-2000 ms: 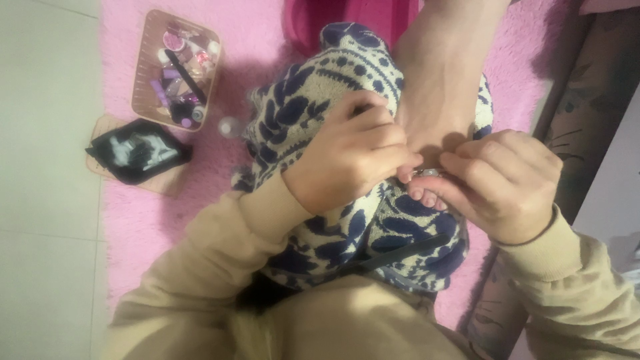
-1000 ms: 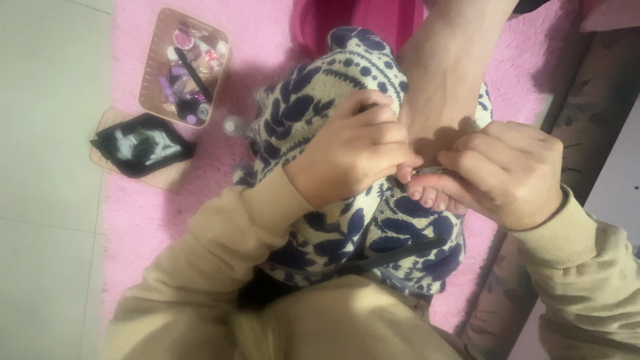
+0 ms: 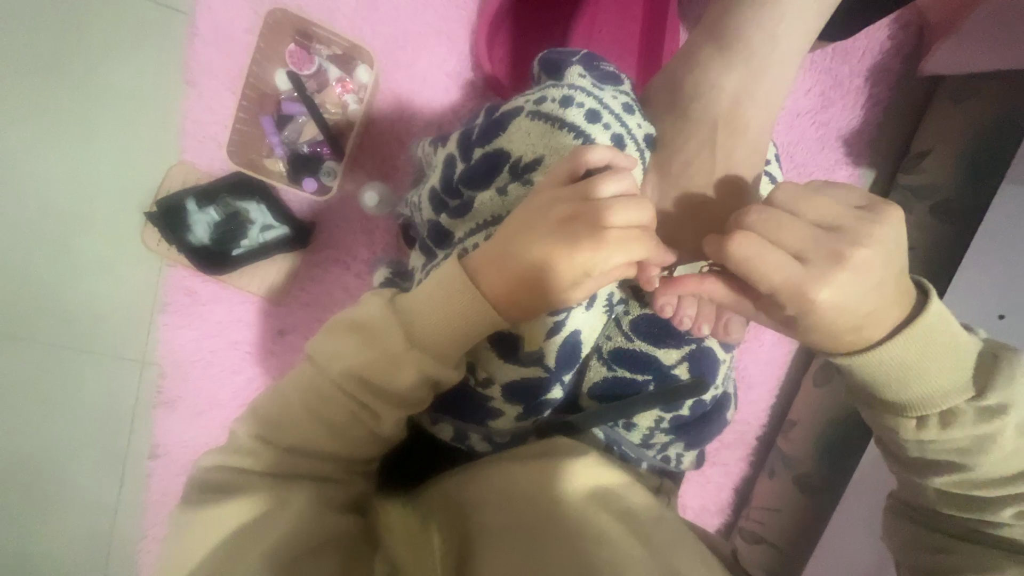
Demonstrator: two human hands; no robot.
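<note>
Another person's bare foot (image 3: 704, 176) rests on a blue-and-cream patterned towel (image 3: 472, 168) over my lap, toes toward me. My left hand (image 3: 576, 232) is at the smallest toe, its thumb and fingertips touching or right beside it. My right hand (image 3: 808, 260) is closed around a small shiny metal tool (image 3: 704, 267), perhaps a nail clipper, with its tip at the same toe. Most of the tool is hidden by my fingers. A dark, flat, narrow strip (image 3: 632, 406), maybe a nail file, lies across the towel below the toes.
A pink plastic basket (image 3: 240, 104) with small bottles and a dark stick stands on the pink fluffy rug (image 3: 320, 328). Below it, a black pouch (image 3: 232, 224) with white pieces lies on a pinkish tray (image 3: 276, 282). A magenta tub (image 3: 592, 32) is behind the towel.
</note>
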